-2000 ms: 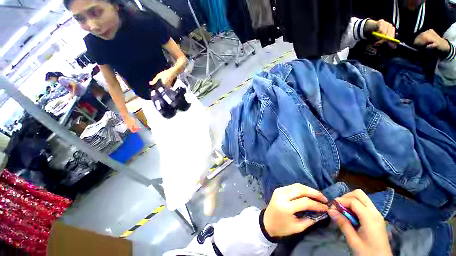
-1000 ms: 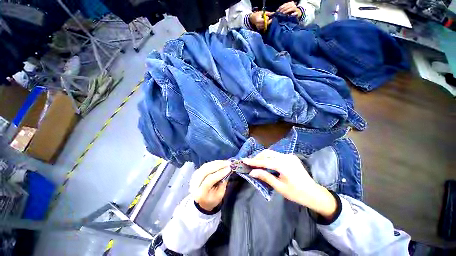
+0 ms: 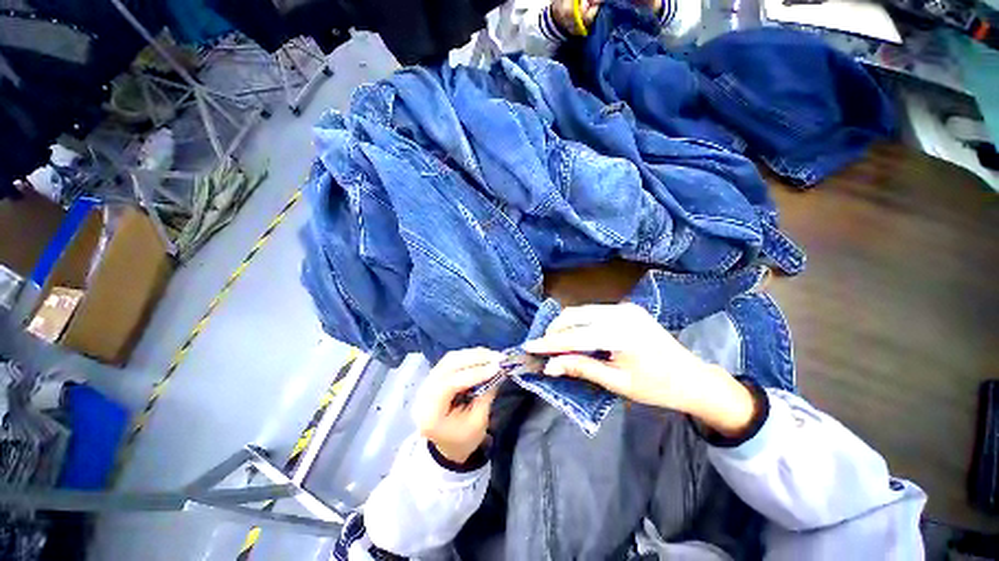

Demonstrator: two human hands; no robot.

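A denim jacket (image 3: 613, 449), blue outside and grey-blue inside, lies over my lap and the table edge. Its pointed collar (image 3: 572, 399) is between my hands, tip towards me. My left hand (image 3: 452, 400) pinches the collar edge. My right hand (image 3: 624, 356) is close against it from the right, with a small dark metal tool (image 3: 526, 363) at its fingertips, probably thread snips, mostly hidden by the fingers. The tool touches the collar edge.
A large heap of blue denim garments (image 3: 493, 186) lies just beyond my hands on the brown table (image 3: 876, 296). Across it, a person's hands hold yellow-handled scissors (image 3: 581, 15) and darker denim. A black object is at the right edge. Cardboard box (image 3: 126, 287) at left; metal frame lower left.
My view has turned from the standing person down to the table. Over the last second, my right hand has shifted slightly up, and more of the collar point shows below the hands.
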